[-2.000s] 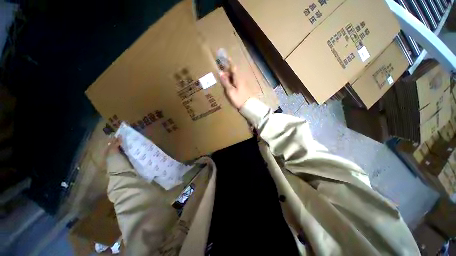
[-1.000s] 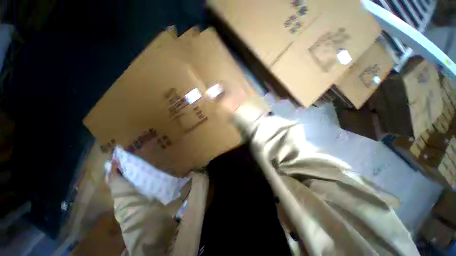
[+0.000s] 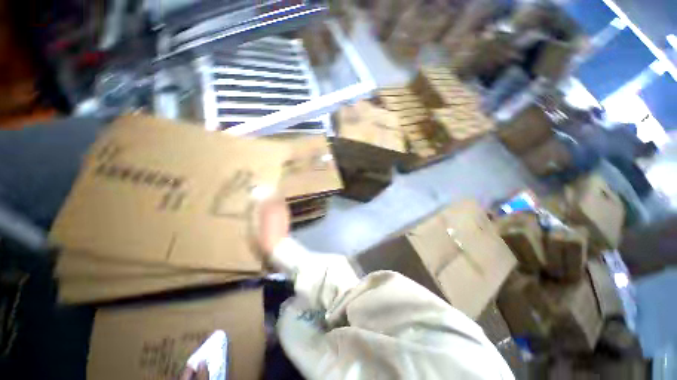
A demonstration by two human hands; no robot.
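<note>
Flat printed cartons point(image 3: 215, 167) lie in a stack at the left, with dark printing on the top sheet. My right hand point(image 3: 272, 223) is blurred and reaches over the stack's right edge. A white label point(image 3: 261, 193) shows at its fingertips, beside the printed block; whether it is held or on the carton I cannot tell. Another flat printed carton point(image 3: 178, 326) lies nearer, at the bottom. My left hand point(image 3: 197, 371) is mostly cut off by the bottom edge, with a white label strip point(image 3: 214, 355) in its fingers.
A white frame with parallel bars point(image 3: 263, 82) stands behind the stack. More cartons point(image 3: 308, 167) lie just right of it. A closed brown box point(image 3: 464, 256) stands right of my arm, with loose boxes beyond. Grey floor point(image 3: 416, 194) runs between them. Palletised cartons point(image 3: 438, 104) stand farther back.
The view has swung right and up. My right hand has moved from the nearer carton to the neighbouring stack. My left hand and the strip are now at the bottom edge.
</note>
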